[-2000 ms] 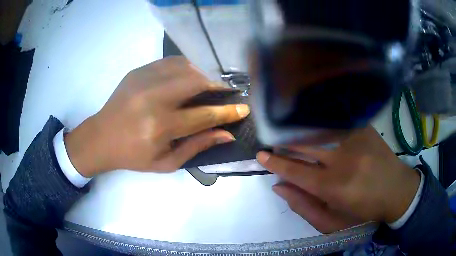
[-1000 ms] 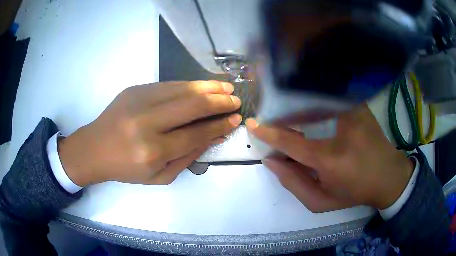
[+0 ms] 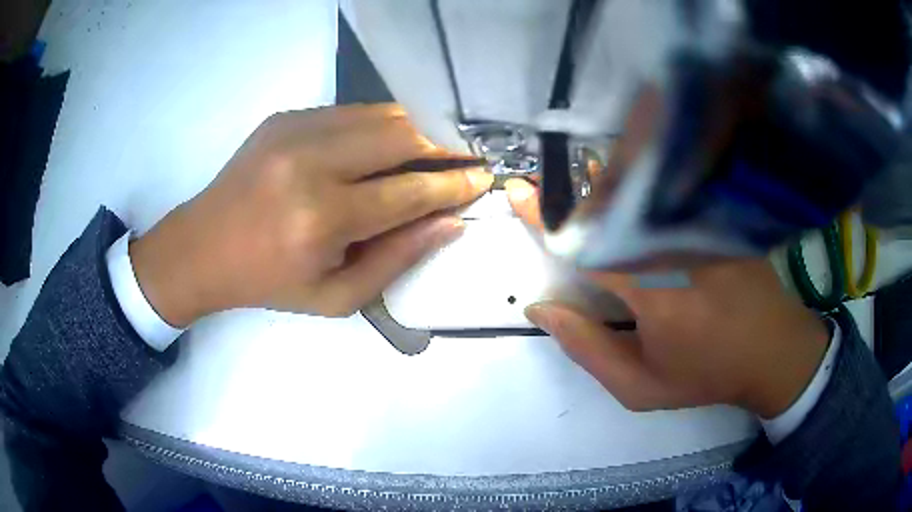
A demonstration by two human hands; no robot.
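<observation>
Dark cloth (image 3: 360, 70) lies behind my left hand, partly under the white sewing machine head (image 3: 500, 60). A thin dark strip of it shows between my left fingers. My left hand (image 3: 290, 210) lies over the cloth, its fingertips close to the presser foot (image 3: 512, 152). My right hand (image 3: 690, 335) is right of the needle area, index fingertip beside the left fingertips, thumb lower on the machine bed (image 3: 465, 275). Its finger and thumb are apart; the machine partly hides it, so I cannot tell if it holds cloth. The needle itself is not clear.
A large blurred dark shape covers the upper right. Green-handled (image 3: 815, 265) and yellow-handled (image 3: 858, 255) snips lie at the right. Black cloth (image 3: 30, 170) lies at the left table edge. A printed strip (image 3: 430, 488) runs along the table's front edge.
The cloth in front of the presser foot has moved back out of sight, baring more of the bed. My right index fingertip has moved up toward the foot. The view has shifted slightly.
</observation>
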